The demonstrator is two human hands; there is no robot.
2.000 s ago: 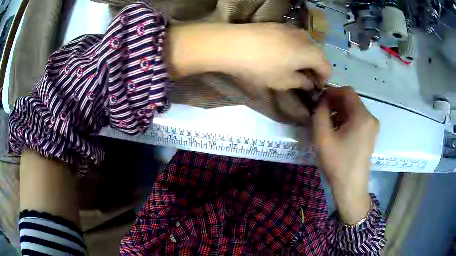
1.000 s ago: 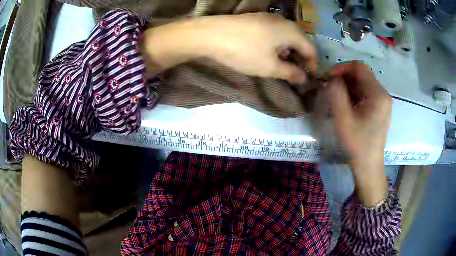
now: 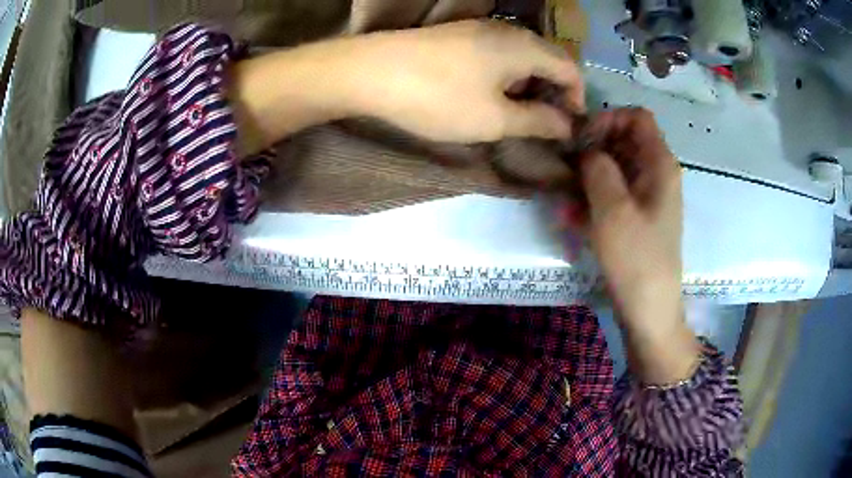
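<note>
The brown corduroy piece (image 3: 374,177) lies bunched on the white table, under my left forearm. My left hand (image 3: 509,89) reaches across from the left and pinches the cloth's right end. My right hand (image 3: 635,177) is beside it, its fingertips meeting the left fingertips at the same cloth edge. The fingertips are slightly blurred, and what exactly lies between them is partly hidden. A small blurred pink-red patch shows just left of my right hand; I cannot tell what it is.
The white table's printed ruler edge (image 3: 448,280) runs along the front. Machine parts (image 3: 663,37) and white cylindrical knobs (image 3: 724,33) stand at the upper right, with a yellow-orange piece (image 3: 567,23) left of them. More brown cloth (image 3: 42,103) hangs at the left.
Both hands have moved slightly left since a second ago, and the right fingertips have come in close to the left ones. The cloth has shifted left with them.
</note>
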